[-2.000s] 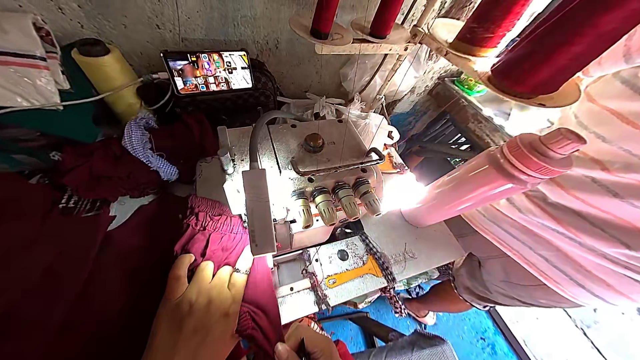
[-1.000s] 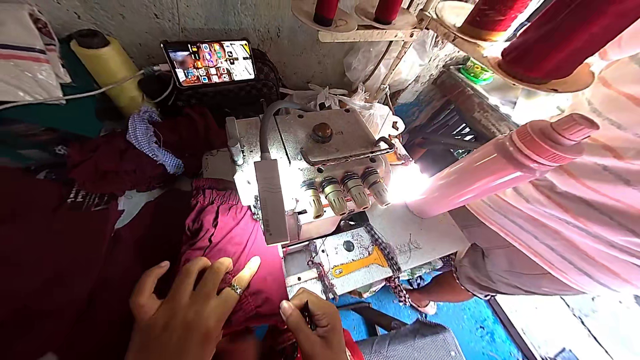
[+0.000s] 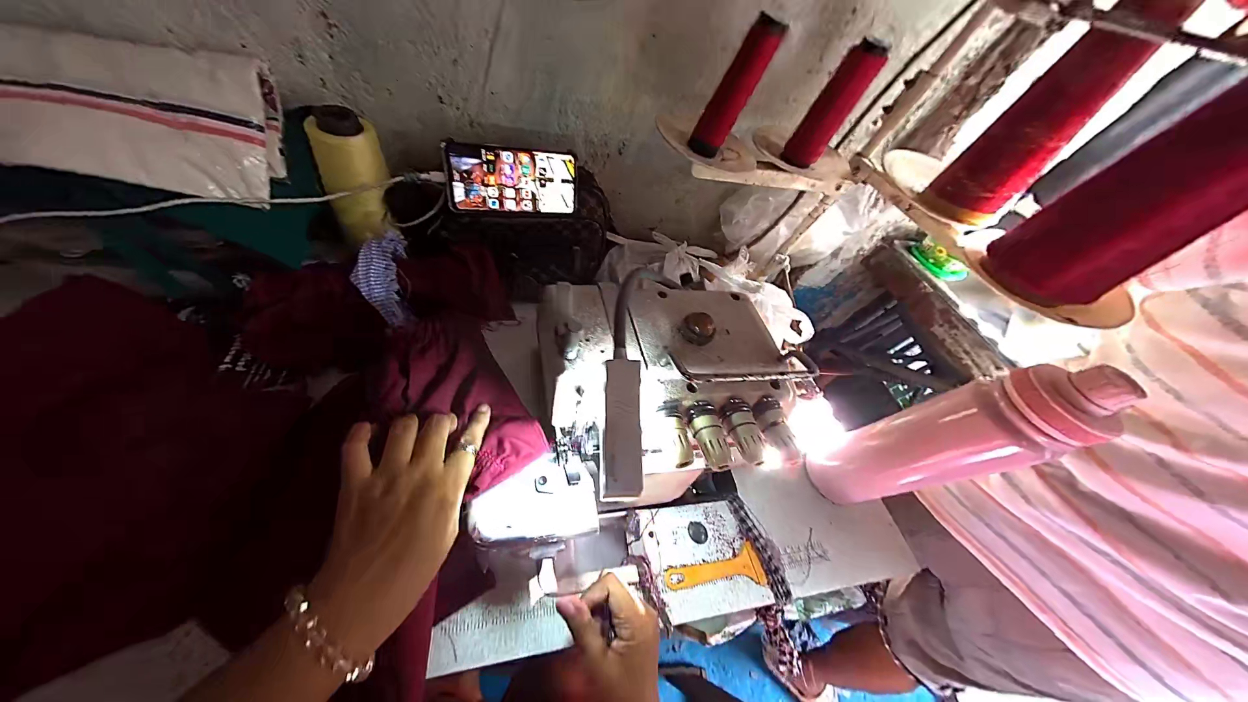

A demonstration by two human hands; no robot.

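Observation:
An overlock sewing machine (image 3: pixel 663 380) stands in the middle, its lamp lighting the stitching area. My left hand (image 3: pixel 414 487), with a ring and a beaded bracelet, lies with fingers spread on maroon fabric (image 3: pixel 439 370), whose gathered edge reaches the machine's presser foot area. Below the lit front plate is my right hand (image 3: pixel 619 624), its thumb and index finger close together beside a small pale piece (image 3: pixel 546 575); whether it grips this piece or something thin is unclear. A yellow-orange tool (image 3: pixel 717 570) lies on the machine's base plate to the right.
A pink bottle (image 3: pixel 936 439) stands right of the machine, near a person in a striped garment (image 3: pixel 1121 507). Red thread cones (image 3: pixel 1033 127) are on a rack above. Behind are a lit phone (image 3: pixel 511 179) with a cable and a yellow thread cone (image 3: pixel 348 171). More maroon fabric (image 3: pixel 107 468) lies left.
The fabric that lay in front of the machine now lies further back and left, uncovering the lit front plate. My left hand has moved with it. The view has shifted.

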